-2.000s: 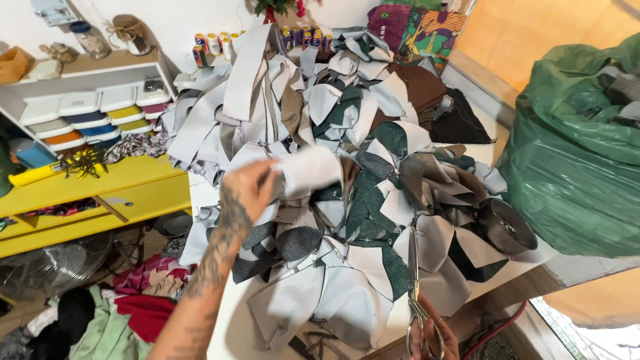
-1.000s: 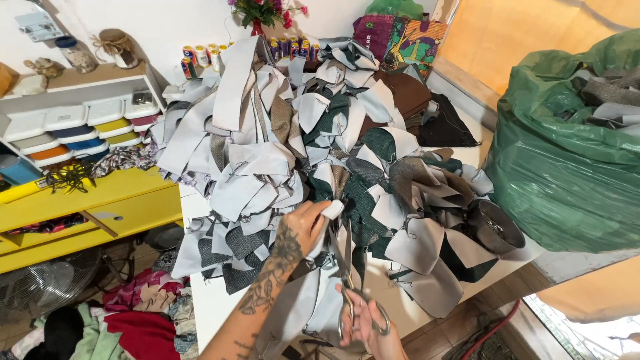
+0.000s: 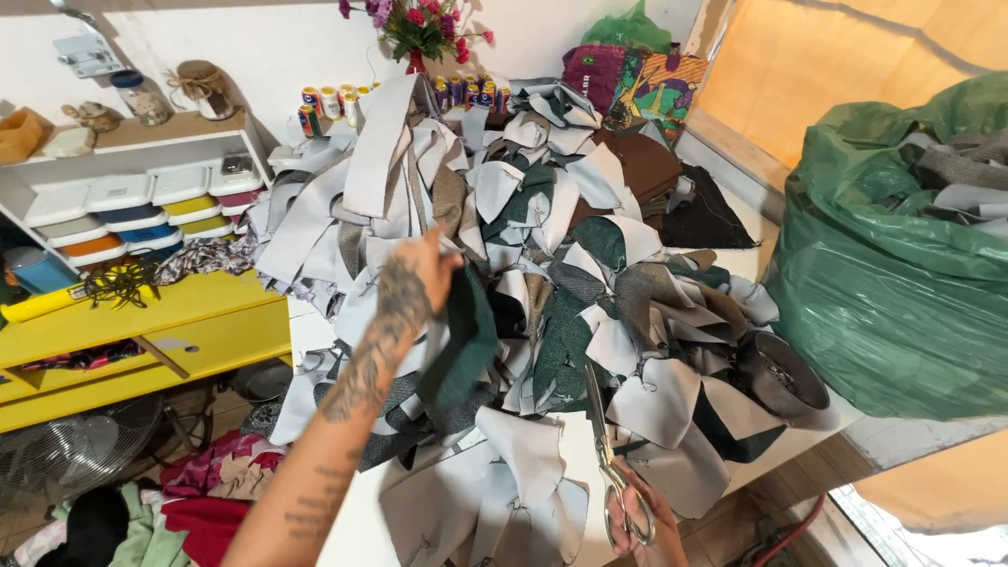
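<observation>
My left hand [image 3: 417, 276], tattooed, is over the heap with its fingers closed on a dark green fabric piece [image 3: 463, 346] that hangs down, blurred. In my right hand [image 3: 642, 512], at the lower right, are metal fabric scissors [image 3: 605, 449]; the blades point up and look nearly closed. Around both hands lies a big pile of cut fabric pieces [image 3: 575, 331] in dark green, grey and brown, many showing pale backing. Near the front edge, pale pieces [image 3: 512, 504] joined by threads lie on the white table [image 3: 354, 512].
A round dark metal pan [image 3: 787, 378] sits at the table's right edge beside a large green plastic bag [image 3: 890, 276] of fabric. Thread spools [image 3: 339, 102] and a flower vase [image 3: 416, 63] stand behind the pile. To the left are a yellow bench [image 3: 213, 339], a fan [image 3: 79, 449] and clothes [image 3: 205, 520] on the floor.
My left hand has moved away from the scissors and up to the left; the dark green piece now hangs from it. The scissors, open a second ago, are now nearly closed and lower right.
</observation>
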